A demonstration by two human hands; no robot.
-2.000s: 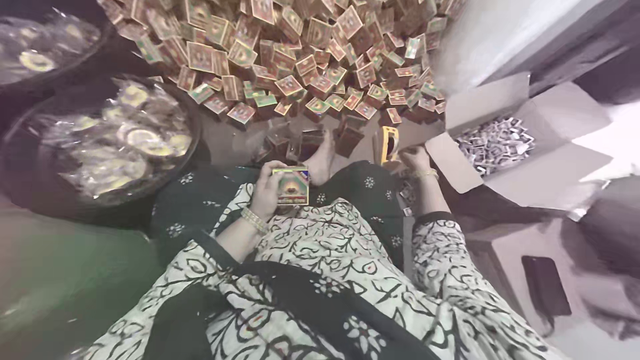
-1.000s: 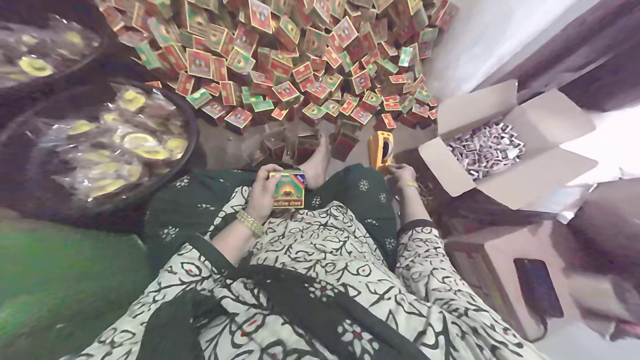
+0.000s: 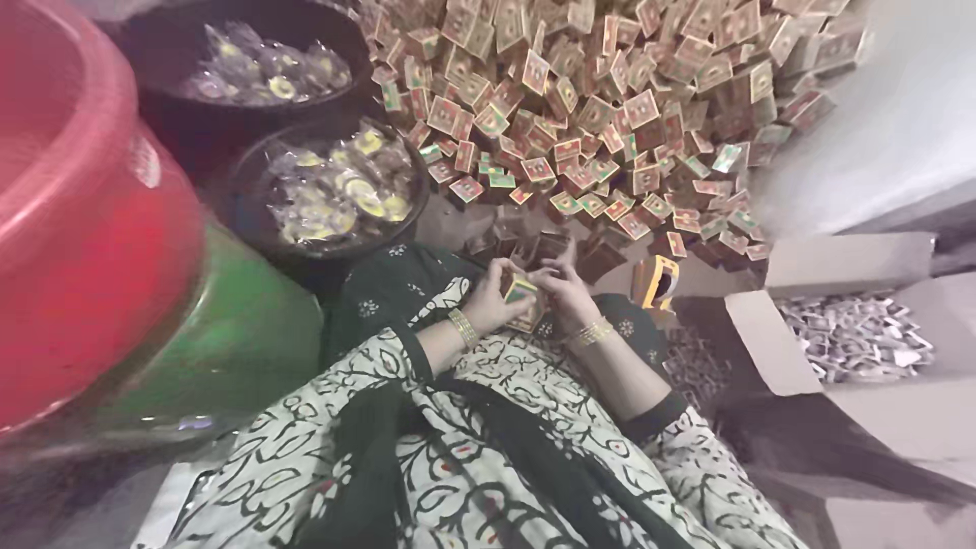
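Observation:
My left hand (image 3: 496, 297) grips a small printed cardboard box (image 3: 523, 301) above my lap, its thumb across the near face. At the box's upper right edge are the bent fingers of my right hand (image 3: 563, 291); whether they pinch something small there I cannot tell. A yellow and black tape dispenser or similar tool (image 3: 656, 282) stands on the floor to the right of my knee. Beyond my feet lies a large heap of similar printed boxes (image 3: 568, 149), mostly red and green.
Dark tubs (image 3: 418, 191) hold clear-wrapped packets with yellow parts. A red tub (image 3: 164, 229) and a green container (image 3: 259, 328) stand at the left. At the right, an open cardboard carton (image 3: 785, 381) holds many small pale pieces. A pale wall rises at the upper right.
My right hand has moved from beside the yellow tool to the box in my left hand. The box is now tilted, its front turned from view. The view has swung left, showing the red tub.

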